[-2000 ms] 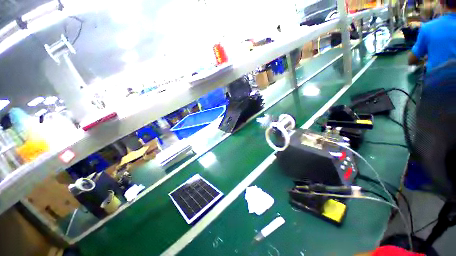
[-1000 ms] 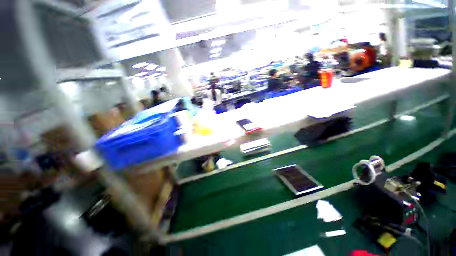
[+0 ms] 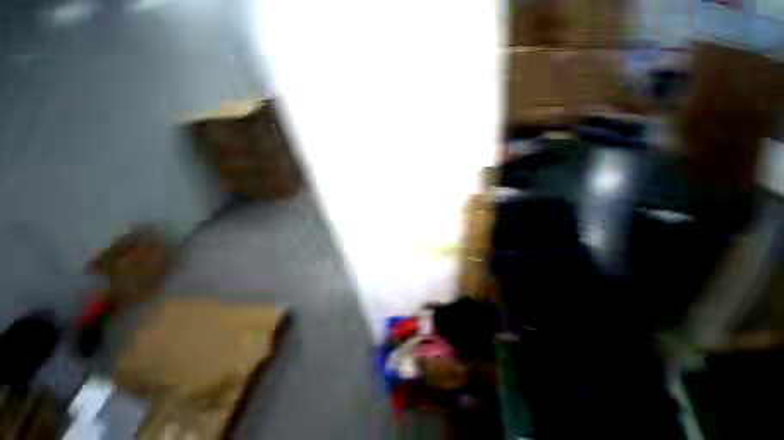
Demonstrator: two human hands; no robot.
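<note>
Neither of my hands can be made out in the head view, which is strongly blurred. Nearest in front of me at the lower left, a flat brown cardboard piece lies on the grey floor. A small white and pale blue item is beside its left side. A mixed pile of red, pink, white, blue and black things is at the lower middle. No soldering tool or solar panel can be recognised.
An open brown box stands at the upper left. A very bright white area fills the upper middle. Large dark shapes are at the right, with brown boxes behind. A green edge shows at the lower right.
The view has swung left and down, away from the green bench. The soldering station, the solar panel and the white scrap have left the picture; floor and cardboard now show.
</note>
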